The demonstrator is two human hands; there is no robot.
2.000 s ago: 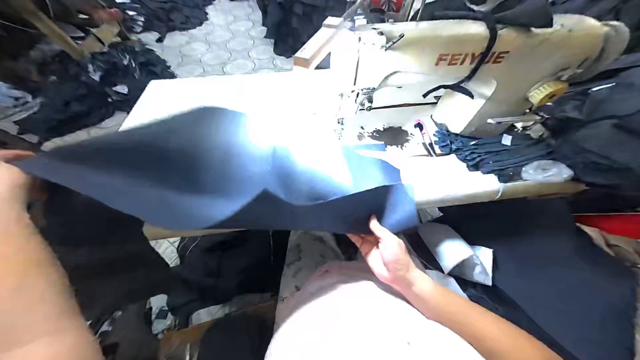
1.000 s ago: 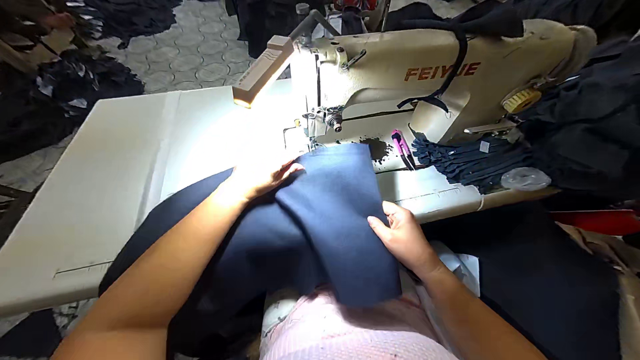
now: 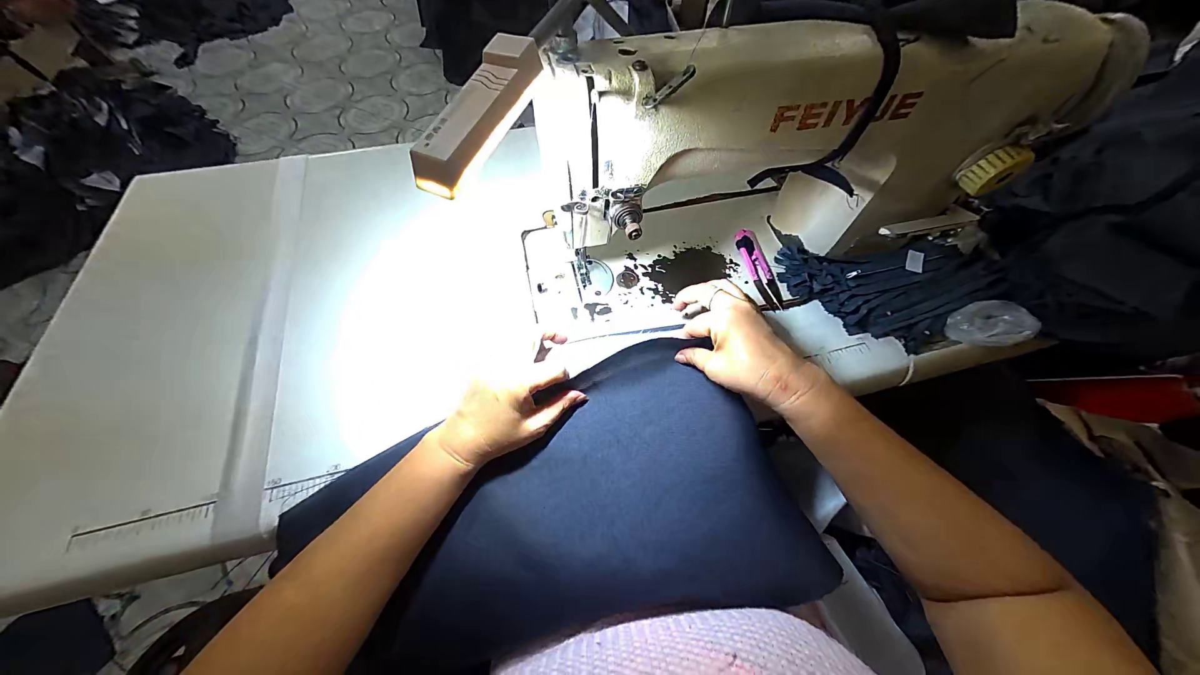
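A dark navy fabric panel (image 3: 628, 487) hangs over the front edge of the sewing table and across my lap. Its upper edge lies just in front of the needle area of a cream Feiyue sewing machine (image 3: 722, 112). My left hand (image 3: 511, 403) pinches that edge left of centre, between thumb and fingers. On the right, my right hand (image 3: 736, 342) grips the same edge near its corner. The presser foot (image 3: 583, 269) stands beyond my hands, with no fabric under it. Pink-handled thread snips (image 3: 757, 267) lie on the machine bed just behind my right hand.
A lit lamp (image 3: 478, 112) hangs left of the machine head. The white table (image 3: 169, 356) with printed ruler marks extends left. Bunched dark fabric strips (image 3: 900, 286) and a clear plastic item (image 3: 992, 322) lie at the right. Dark cloth heaps (image 3: 103, 141) lie on the tiled floor.
The panel was spread wide between my hands, then lay up by the needle; now it is lower and its edge is held nearer the table front. My left hand has moved toward me.
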